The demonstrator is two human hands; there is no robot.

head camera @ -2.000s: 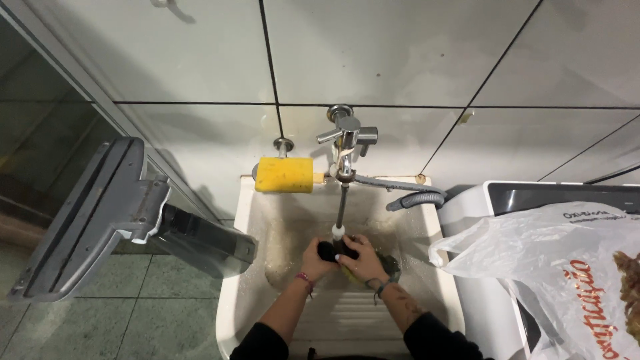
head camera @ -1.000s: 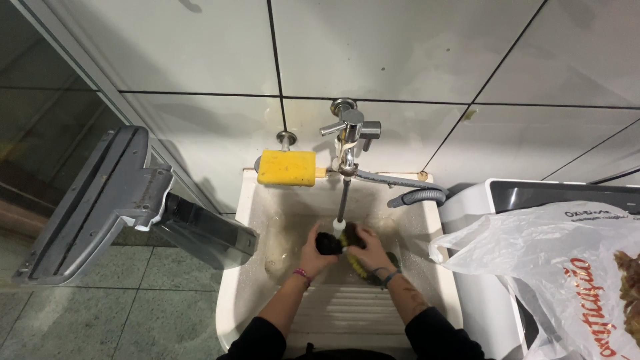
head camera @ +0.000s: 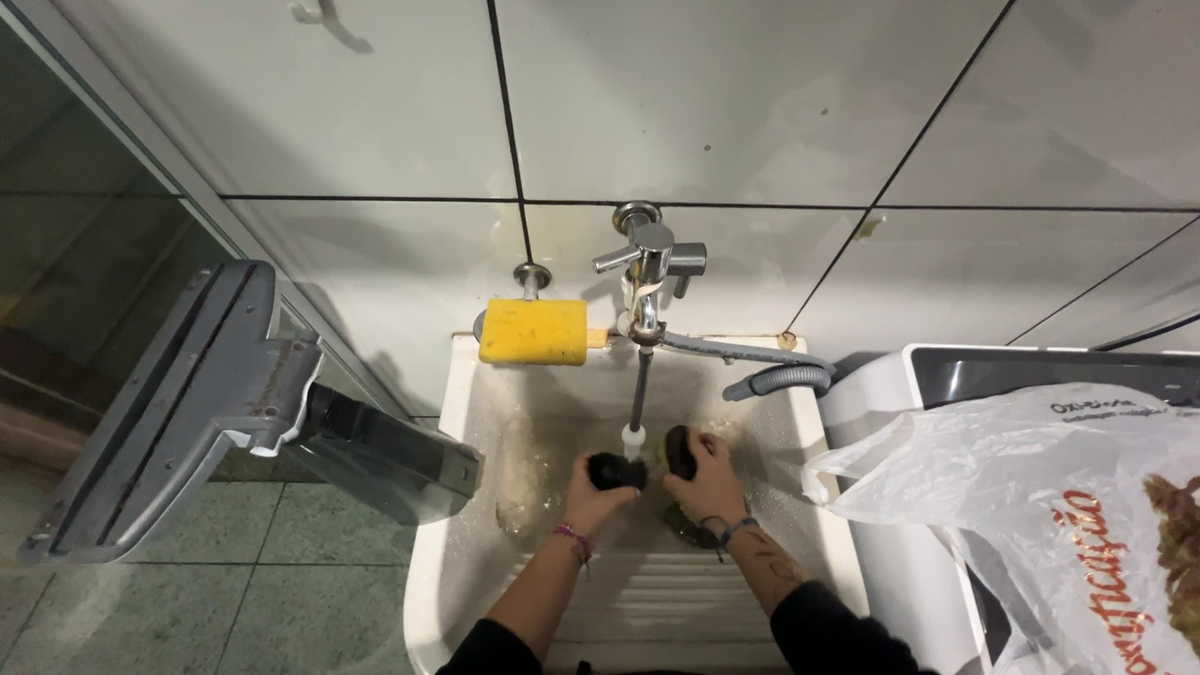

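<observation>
Over the basin of a white laundry sink, my left hand grips a small black object, too dark to identify. My right hand holds a dark brown oval thing with a yellow-green edge, possibly a scrub brush, apart from the black object. The white tip of the tap's spout hose hangs between and just above my hands, below the chrome tap. Another dark object lies in the basin, partly hidden under my right wrist.
A yellow sponge sits at the sink's back edge beside a gray corrugated hose. Left stands a gray floor-cleaning tool head with a dark transparent tank. On the right, a printed plastic bag rests on a white-and-gray appliance.
My hands were close together under the spout two seconds ago; now they are apart. The brown oval thing shows clearly in my right hand, lifted away from the black object.
</observation>
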